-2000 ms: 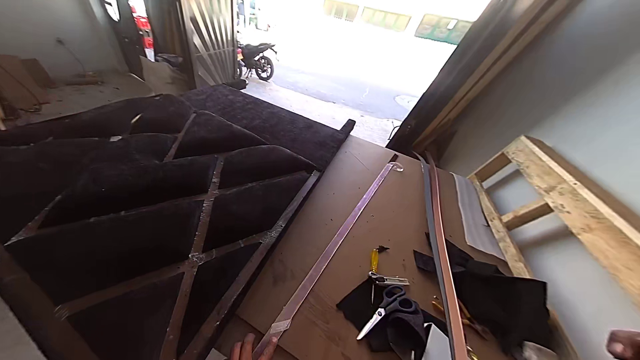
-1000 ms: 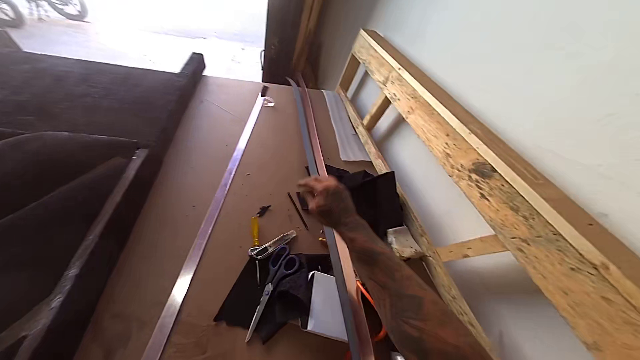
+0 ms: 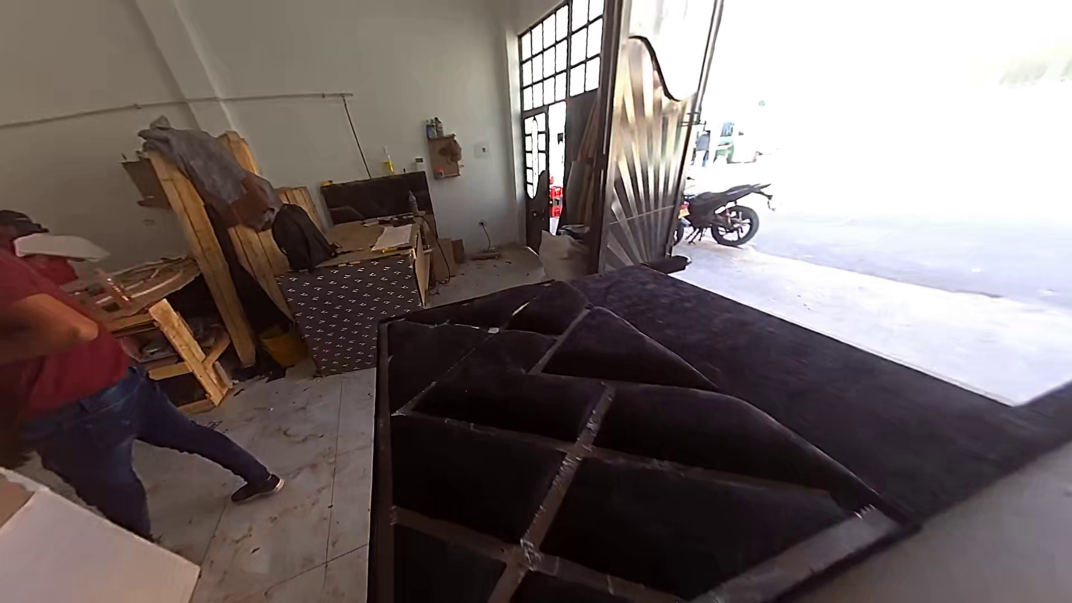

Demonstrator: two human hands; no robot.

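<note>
Neither my left hand nor my right hand shows in the head view. A large black upholstered panel [image 3: 670, 419] spreads over the lower middle and right of the frame. Its padded dark fabric sections [image 3: 486, 473] are divided by crossing flat strips [image 3: 557, 494] with a dull sheen. A wide flat strip of the same look [image 3: 804, 557] lies near the lower right edge. The far part of the panel is plain dark fabric [image 3: 779, 352].
A person [image 3: 75, 377] in a red shirt stands at the left. Behind are a patterned workbench [image 3: 356, 310], leaning wooden frames [image 3: 201, 243] and a yellow bucket [image 3: 285, 343]. A metal gate [image 3: 649, 159] stands by the doorway, with a motorcycle [image 3: 724, 213] outside.
The view has swung far to the left, away from the brown board with scissors and long strips. The hand seen a second ago is out of view.
</note>
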